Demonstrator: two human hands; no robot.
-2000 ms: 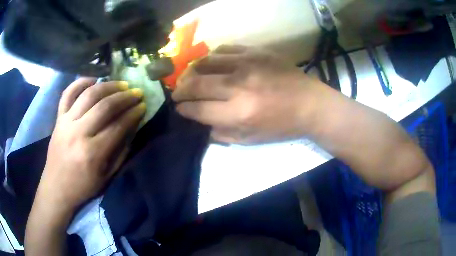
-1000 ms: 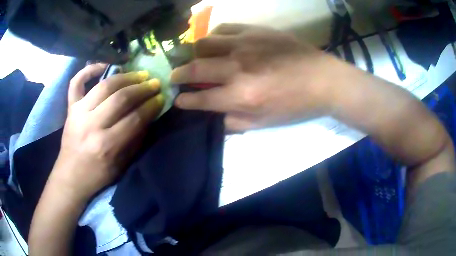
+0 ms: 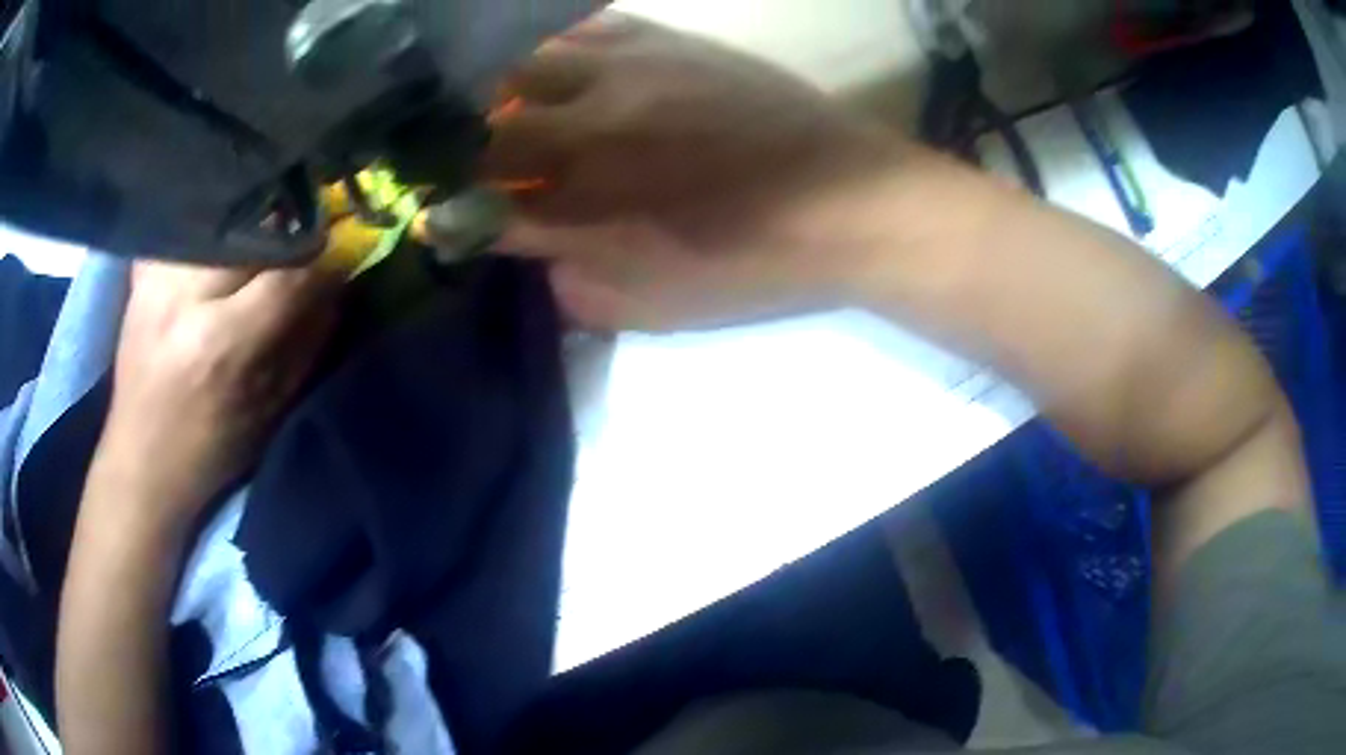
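Note:
The dark garment panel runs from the needle area down over the table's front edge. Light blue-grey cloth shows left of my left hand and again below it. My left hand lies on the cloth, its fingertips at the glowing needle area and partly hidden under the machine head; its grip cannot be made out. My right hand is blurred, right of the needle beside the knurled knob, at the dark panel's upper edge; its fingertips are hidden.
Black-handled shears lie partly behind my right forearm. Slim snips and dark scraps lie at the upper right. A blue basket stands below the table's right edge. The white table edge curves across the middle.
Both hands have moved up and left, my left fingers now under the machine head. The pale piece between them is mostly hidden. The dark panel has shifted left, and my right hand covers most of the orange tape.

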